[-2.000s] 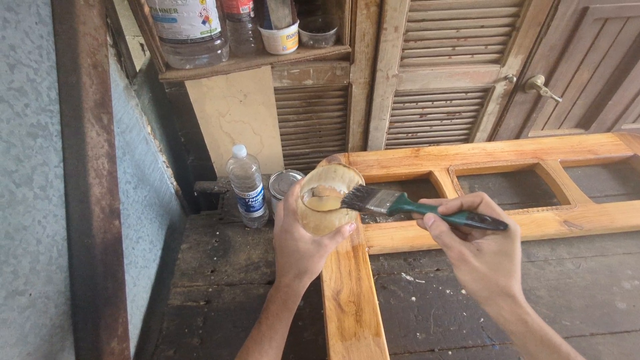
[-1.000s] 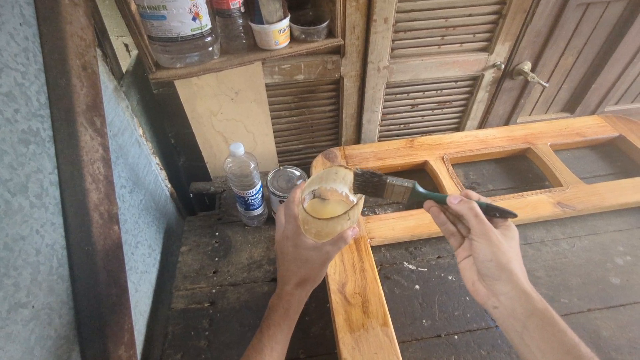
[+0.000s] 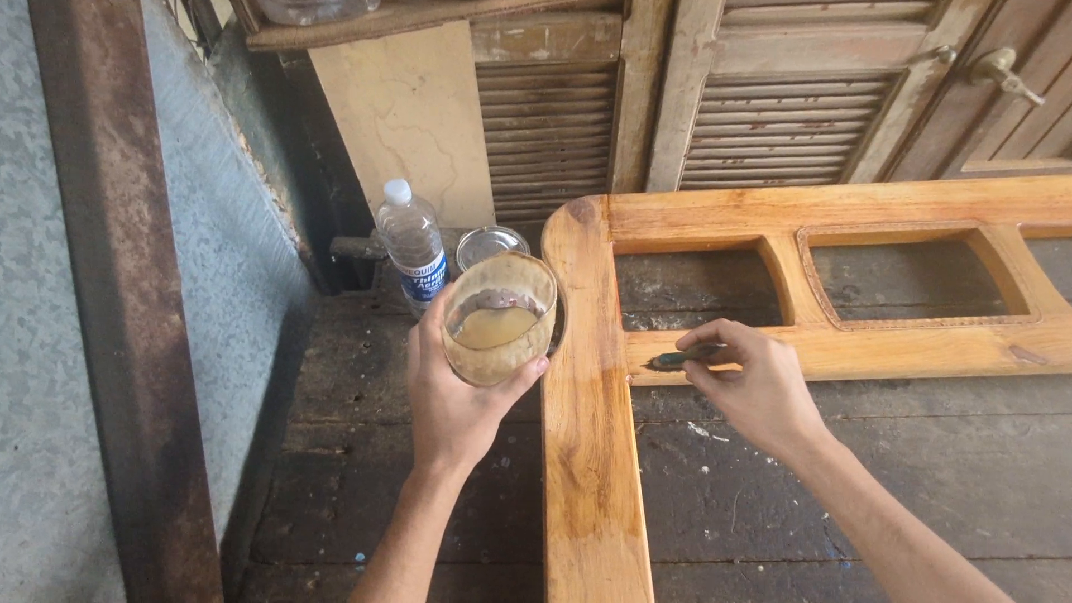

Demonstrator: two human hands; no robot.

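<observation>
My left hand (image 3: 461, 402) grips a round, stained cup (image 3: 502, 356) tilted toward me, with cloudy yellowish liquid in it. Just right of the cup lies the corner of an orange-brown wooden frame (image 3: 590, 419) with rounded openings. My right hand (image 3: 749, 381) is closed around a green-handled paintbrush (image 3: 670, 360), above the frame's lower rail near the corner joint. The brush is foreshortened, and much of its handle is hidden by my fingers. Its dark tip points left, at or close to the wood; contact is not certain.
A clear plastic bottle of thinner (image 3: 414, 243) and a metal can (image 3: 492, 244) stand behind the cup. Dark worn planks (image 3: 754, 502) lie under the frame. Louvered wooden doors (image 3: 787, 126) line the back, a shelf (image 3: 402, 25) hangs upper left, and a rusty beam (image 3: 126, 293) runs down the left.
The brush has gone from beside the cup's rim to the right, over the frame's lower rail. The cup stays in my left hand. The view has shifted downward.
</observation>
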